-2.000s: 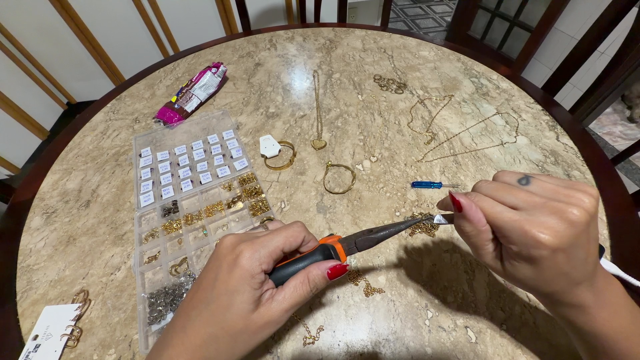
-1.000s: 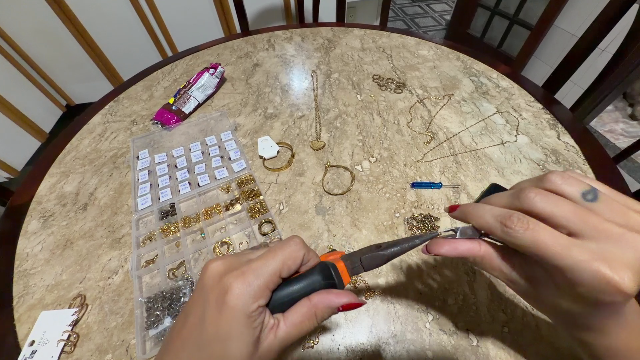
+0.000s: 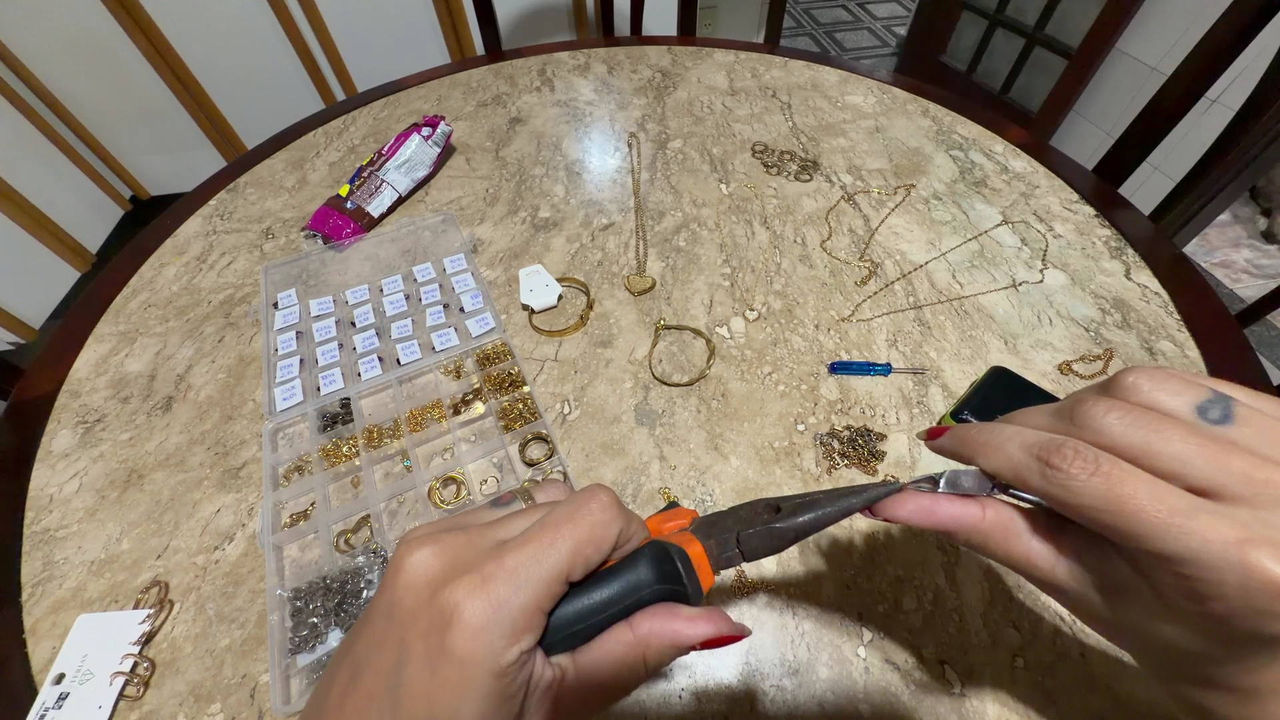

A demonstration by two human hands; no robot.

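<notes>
My left hand (image 3: 500, 600) is closed round the black and orange handles of long-nose pliers (image 3: 780, 520), which point right. Their narrow jaws meet the tip of a small silver metal tool (image 3: 965, 483), pinched between the thumb and index finger of my right hand (image 3: 1120, 490). Something tiny and gold shows where the tips meet, too small to make out. Just behind the tips lies a pile of gold-toned chain (image 3: 850, 449). A blue-handled screwdriver (image 3: 862, 369) lies farther back, and a black object (image 3: 1000, 394) sits behind my right fingers.
A clear compartment box (image 3: 400, 400) of gold and silver findings stands at left, its lid bearing labels. Around the marble table (image 3: 740, 230) lie a heart-pendant necklace (image 3: 638, 240), a twisted bracelet (image 3: 682, 354), a tagged bangle (image 3: 560, 308), thin chains (image 3: 950, 270), rings (image 3: 784, 162) and a pink packet (image 3: 385, 180).
Two seconds ago my right fingers held a small white piece at the pliers' tip; now they hold the silver tool there. The black object has come into view behind my right hand.
</notes>
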